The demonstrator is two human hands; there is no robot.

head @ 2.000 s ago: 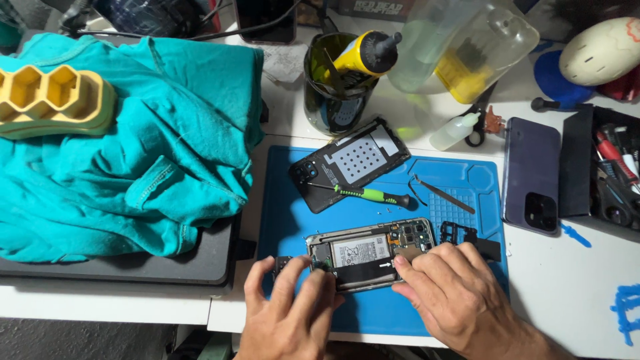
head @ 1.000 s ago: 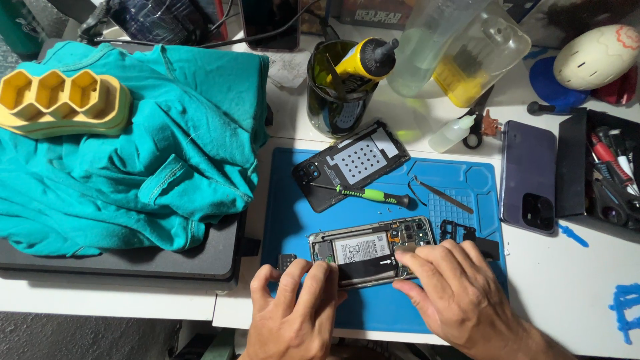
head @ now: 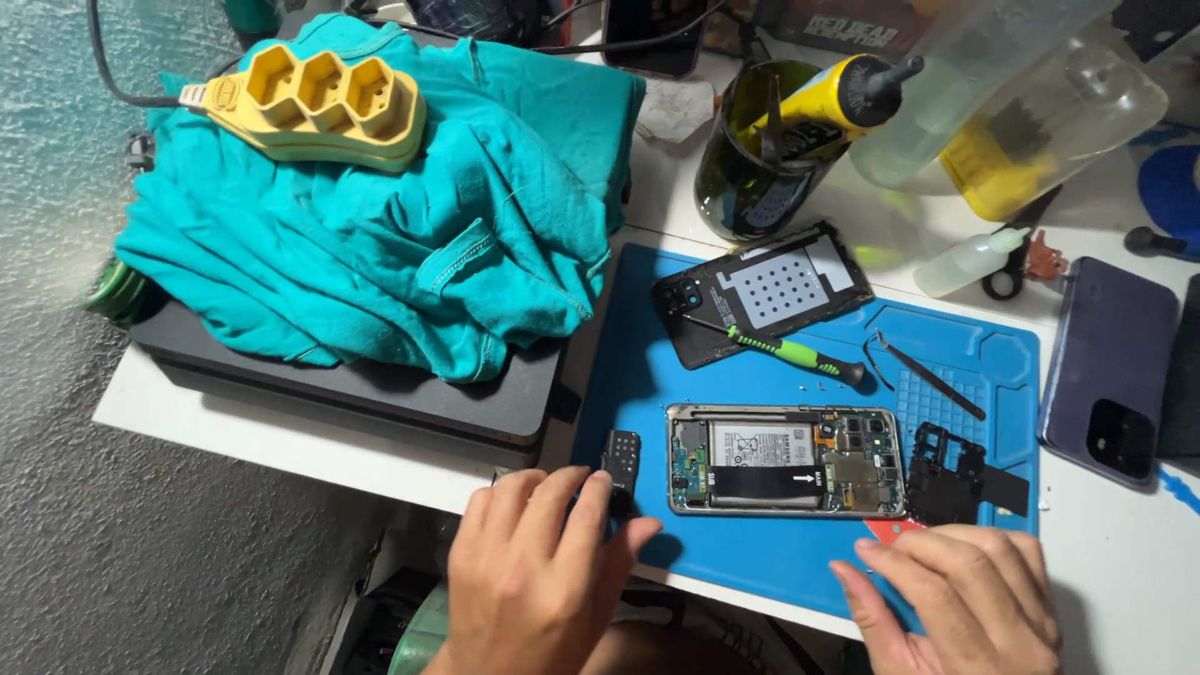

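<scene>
An opened smartphone [head: 786, 459] lies on a blue repair mat [head: 750, 553], its battery, black flex cable and circuit board exposed. My left hand [head: 553, 553] is left of the phone, its fingertips at the lower end of a small black phone part [head: 622, 457]; whether it grips the part cannot be told. To the phone's lower right, my right hand [head: 956, 591] is held with fingers apart and nothing visible in it. A red flat piece [head: 891, 531] lies near it. Right of the phone is a black inner cover [head: 947, 473]. A green and black screwdriver [head: 797, 352] rests across a phone back cover [head: 764, 291].
Tweezers [head: 931, 377] lie on the mat's right part, with small screws near the screwdriver. A purple phone [head: 1108, 370] is beyond the right edge. Behind stand a dark glass container [head: 759, 178] and a small bottle [head: 970, 262]. Teal cloth [head: 403, 225] covers a dark box [head: 356, 384] at left.
Both hands have come off the opened phone. My left hand has moved left to the small black part; my right hand has moved towards the mat's lower right. The view has shifted left.
</scene>
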